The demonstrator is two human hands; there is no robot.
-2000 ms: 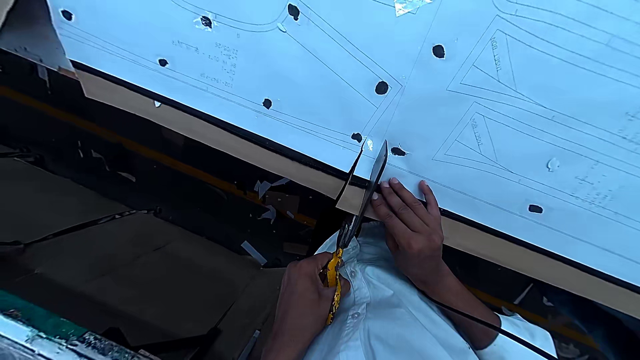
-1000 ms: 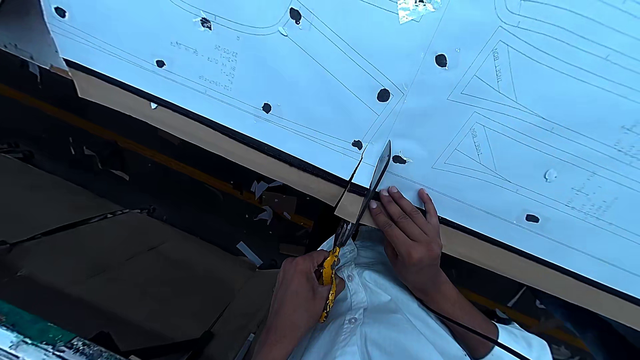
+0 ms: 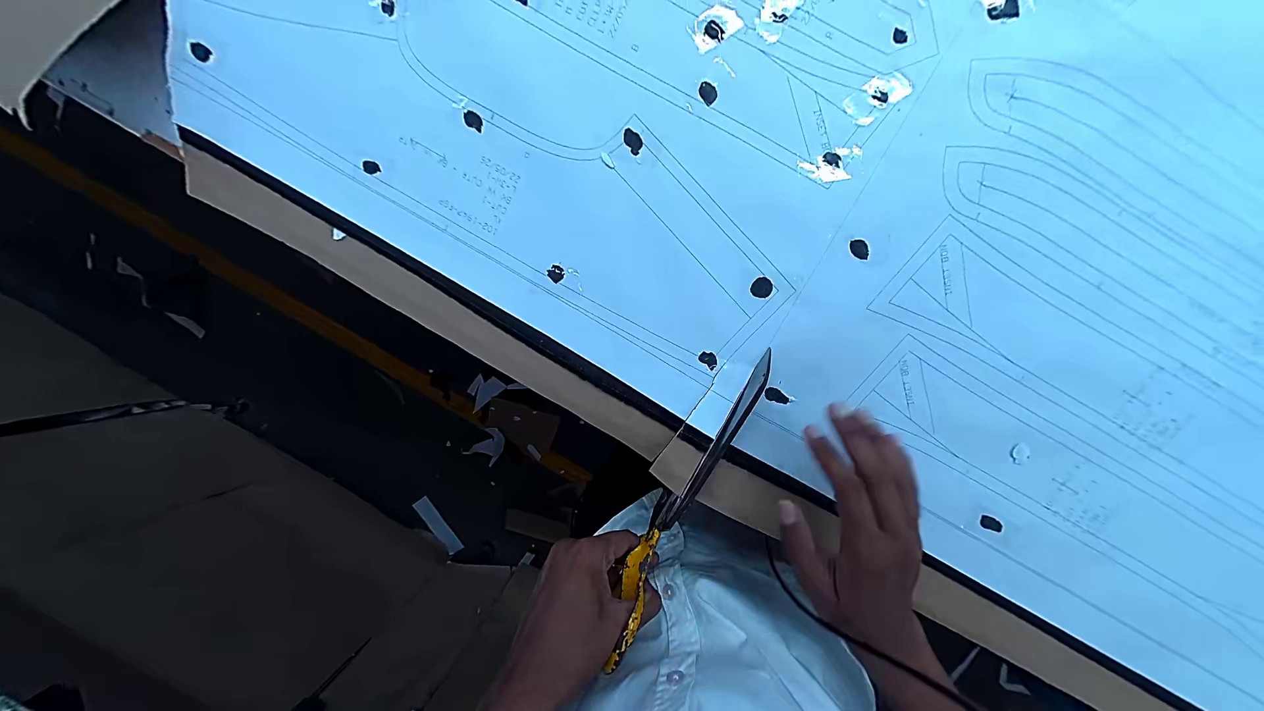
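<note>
My left hand (image 3: pixel 583 612) grips the yellow handles of large scissors (image 3: pixel 639 592) at the bottom centre. Their long dark blades (image 3: pixel 729 430) point up and right over the edge of a white paper sheet (image 3: pixel 632 232) with printed pattern outlines and dark holes. A thin slit runs through the sheet edge and the brown layer (image 3: pixel 474 341) under it, just left of the blades. My right hand (image 3: pixel 864 523), slightly blurred, is right of the blades over the sheet's edge, fingers apart, holding nothing. Whether it touches the sheet cannot be told.
A black layer edge (image 3: pixel 553 348) shows between sheet and brown layer. Paper scraps (image 3: pixel 486 392) lie on the dark floor at the left, near a yellow line (image 3: pixel 237 281). A dark cable (image 3: pixel 839 627) passes over my right wrist. A curled sheet (image 3: pixel 118 84) hangs at upper left.
My right hand, earlier resting on the sheet's edge close beside the blades, has moved away to the right and its fingers have spread. My left hand still holds the scissors.
</note>
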